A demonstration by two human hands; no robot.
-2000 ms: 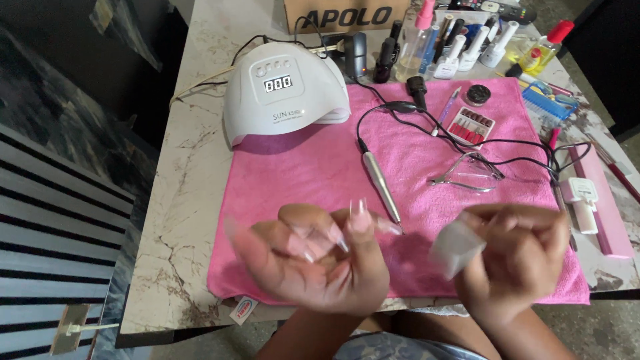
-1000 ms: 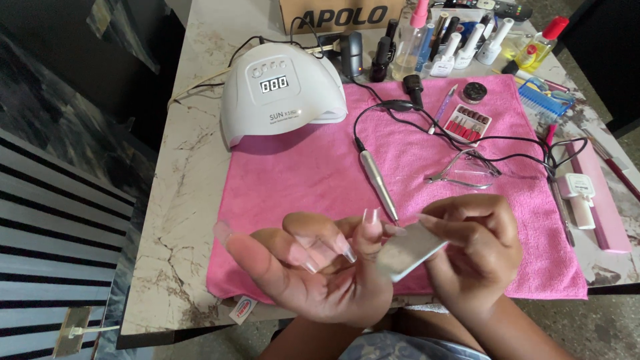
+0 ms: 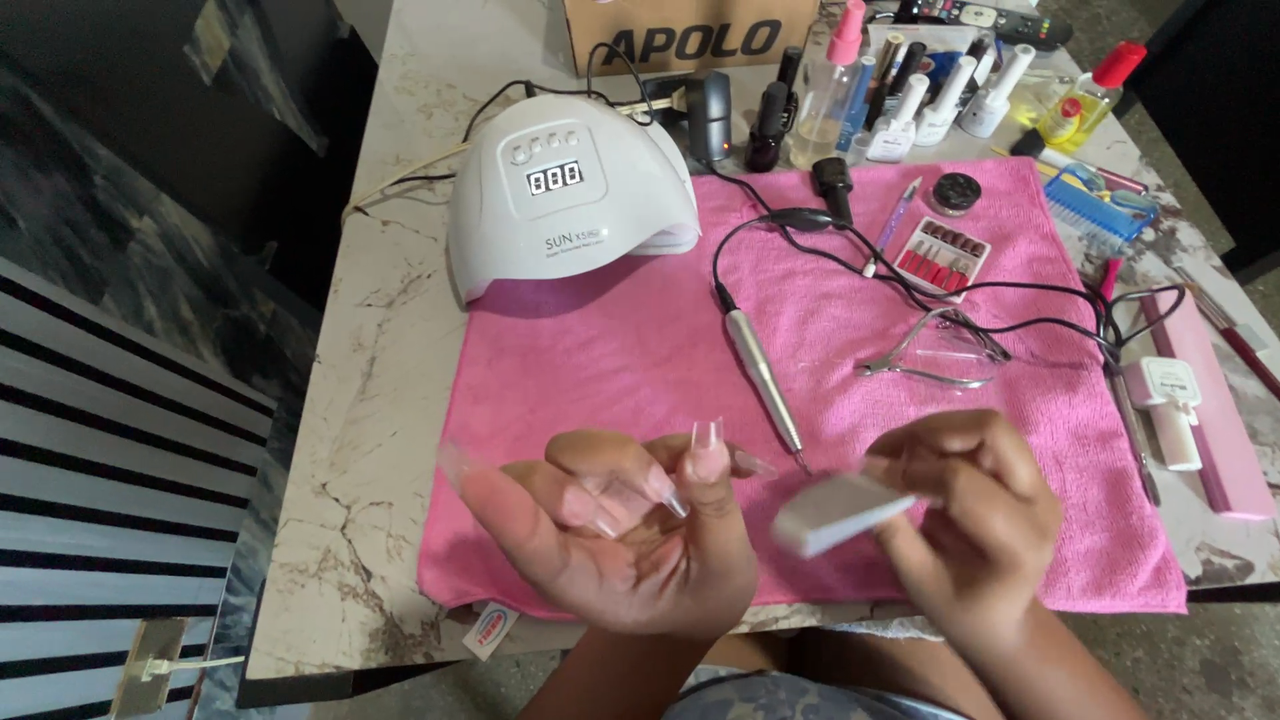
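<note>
My left hand (image 3: 640,540) is palm up over the near edge of a pink towel (image 3: 600,370), fingers curled, with long clear nail tips; it holds nothing. Its thumb or a finger stands upright with a square clear tip toward my right hand. My right hand (image 3: 970,520) pinches a pale nail file block (image 3: 845,512), slightly blurred, just right of the left hand and apart from it. Beyond the hands, a silver nail drill handpiece (image 3: 763,380) lies on the towel, and metal cuticle nippers (image 3: 935,355) rest to its right.
A white nail lamp (image 3: 575,200) stands at the back left. Behind the towel are a cardboard box (image 3: 690,35), a pink-capped spray bottle (image 3: 830,95) and several polish bottles (image 3: 940,105). A drill bit set (image 3: 945,258), black cable (image 3: 1030,285) and pink file (image 3: 1210,410) lie at right.
The file block was at the upright nail tip a second ago; now it is a little to the right, apart from it. My left hand has stayed about in place, palm up.
</note>
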